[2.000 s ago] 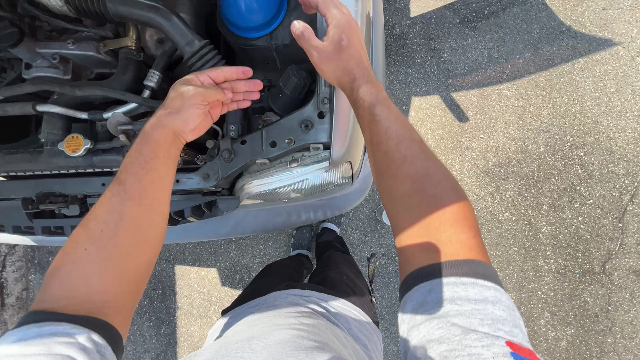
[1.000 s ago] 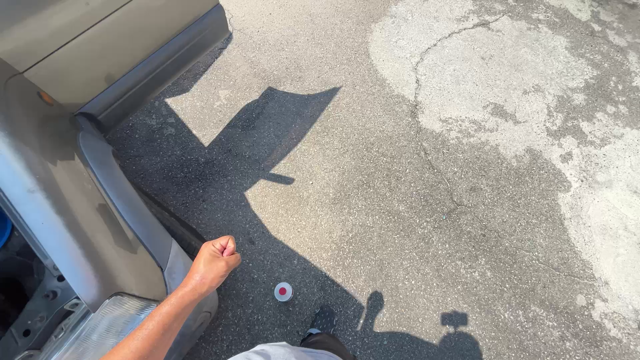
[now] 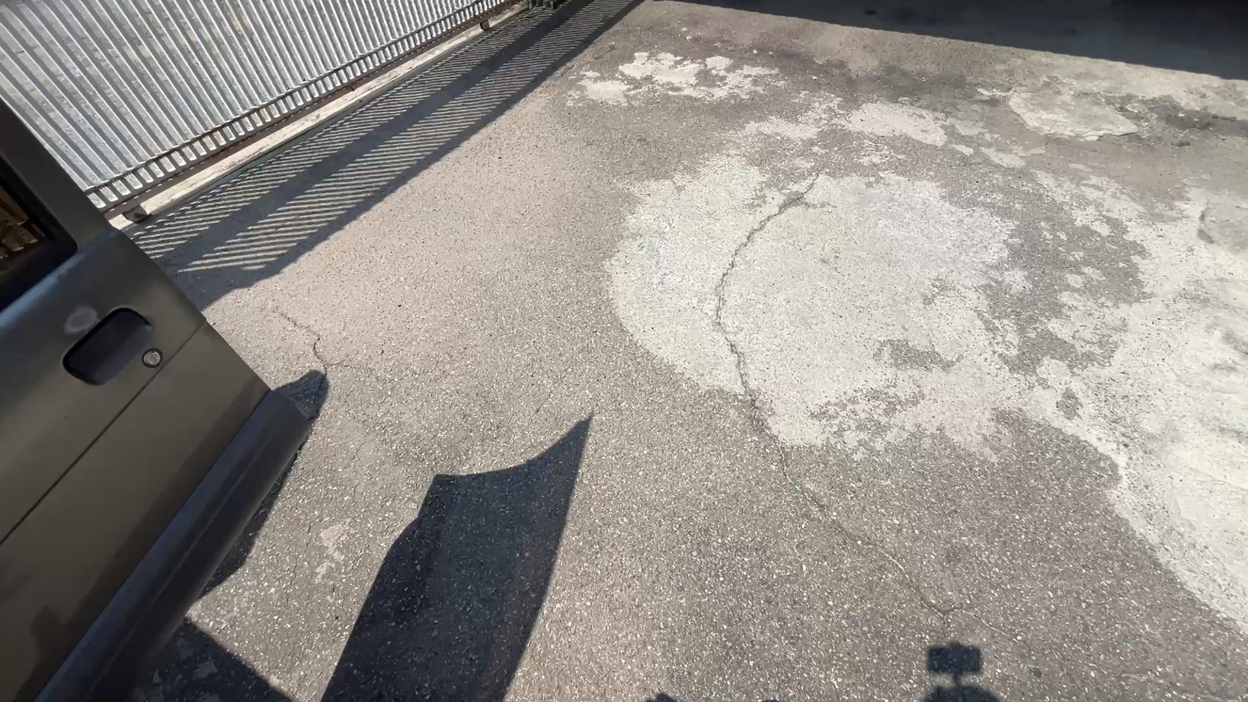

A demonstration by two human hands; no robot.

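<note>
Neither my left hand nor my right hand is in view. A car door in dull grey-brown paint fills the lower left; it stands ajar or is simply seen at an angle, which I cannot tell. On it are a dark recessed door handle and a round key lock. A dark trim strip runs along the door's lower part. The engine bay and headlight are out of view.
Cracked asphalt with pale worn patches spreads to the right of the car. A ribbed metal gate runs along a low rail at the upper left. Dark shadows lie on the ground, one of them large and curved.
The view has swung away from the engine bay to the door and the ground. Both hands, seen over the engine bay at first, have left the view; one fist showed a second ago.
</note>
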